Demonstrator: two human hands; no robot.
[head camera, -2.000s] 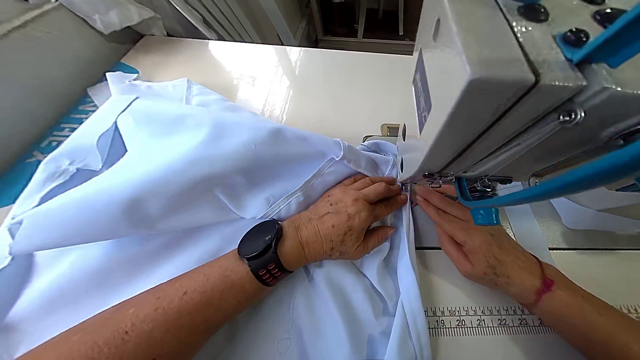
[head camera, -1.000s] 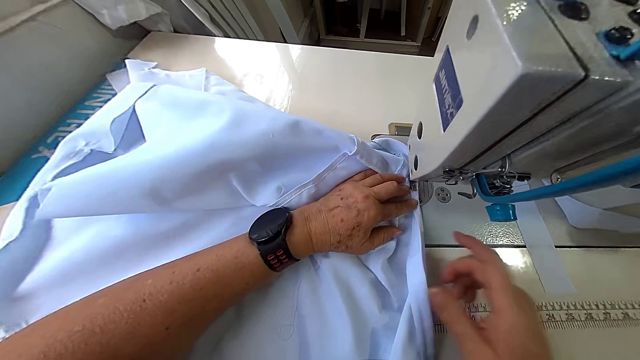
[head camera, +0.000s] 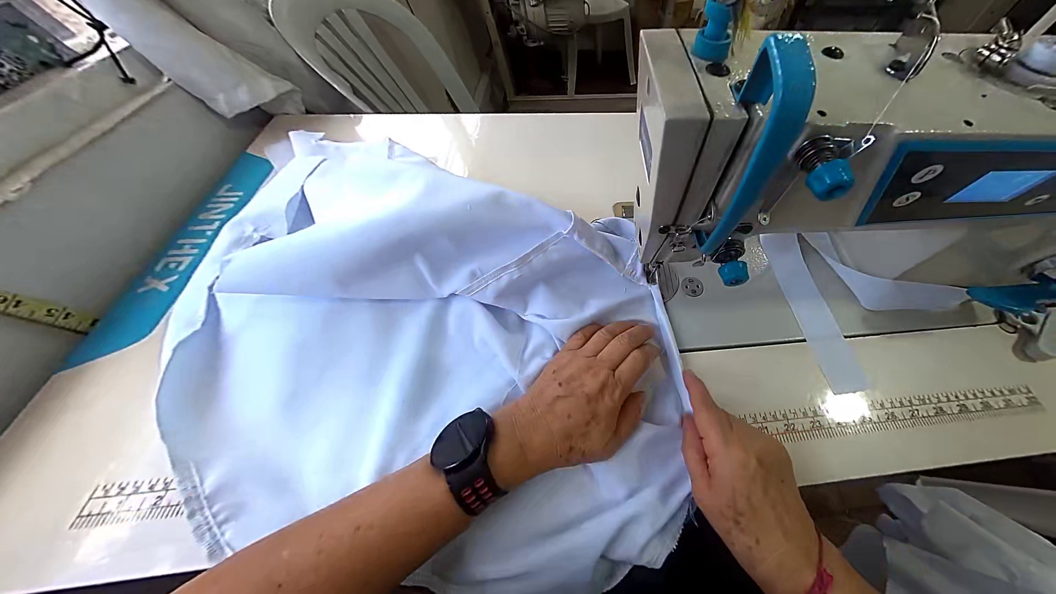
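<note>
Light blue fabric (head camera: 355, 346) with stitched seams spreads over the sewing table, its right edge running under the presser foot (head camera: 653, 272) of an industrial sewing machine (head camera: 676, 148). My left hand (head camera: 590, 396), with a black watch on the wrist, lies flat on the fabric just left of that edge, below the presser foot. Farther down the same edge, my right hand (head camera: 734, 462) pinches the narrow folded border between thumb and fingers. The needle point is hard to make out.
Pale fabric strips (head camera: 813, 318) lie on the machine bed at the right. A printed ruler scale (head camera: 899, 412) runs along the table front. Grey cloth (head camera: 965, 528) hangs at lower right. A white plastic chair (head camera: 371, 58) stands behind the table; a yellow measuring tape (head camera: 45, 312) is at far left.
My right hand was by the presser foot, then away from the fabric; it now grips the folded edge lower down. My left hand has slid down from the presser foot. The view has shifted.
</note>
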